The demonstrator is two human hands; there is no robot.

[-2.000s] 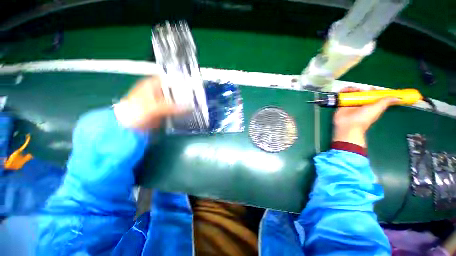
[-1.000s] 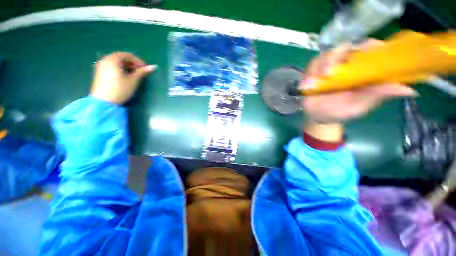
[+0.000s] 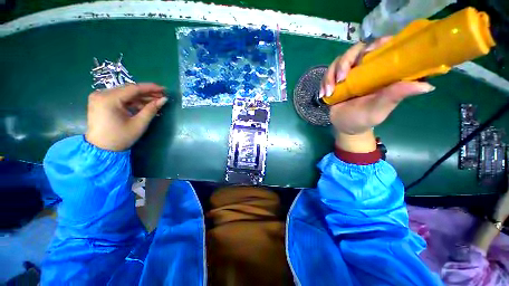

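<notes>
My right hand (image 3: 360, 103) is closed round the yellow-orange electric screwdriver (image 3: 410, 53), its bit end over the round grey screw tray (image 3: 312, 103). An open phone unit (image 3: 248, 148) lies on the dark-green bench in front of me, its top end at the lower edge of a flat clear zip bag (image 3: 231, 61) filled with blue bits. My left hand (image 3: 125, 111) is above the bench to the left, fingertips and thumb close together; whether something tiny is between them cannot be told. A loose pile of silver slivers (image 3: 111, 74) lies just beyond it.
A white rail (image 3: 139, 10) curves along the far edge of the bench, with a pale post (image 3: 393, 19) at upper right. Dark phone units (image 3: 492, 153) lie at far right. A black cord (image 3: 455, 148) crosses there. A neighbour's arm (image 3: 495, 223) and pink sleeve show at lower right.
The phone unit, earlier blurred in my left hand, now lies on the bench. My left hand has moved left. My right hand has brought the screwdriver to the screw tray.
</notes>
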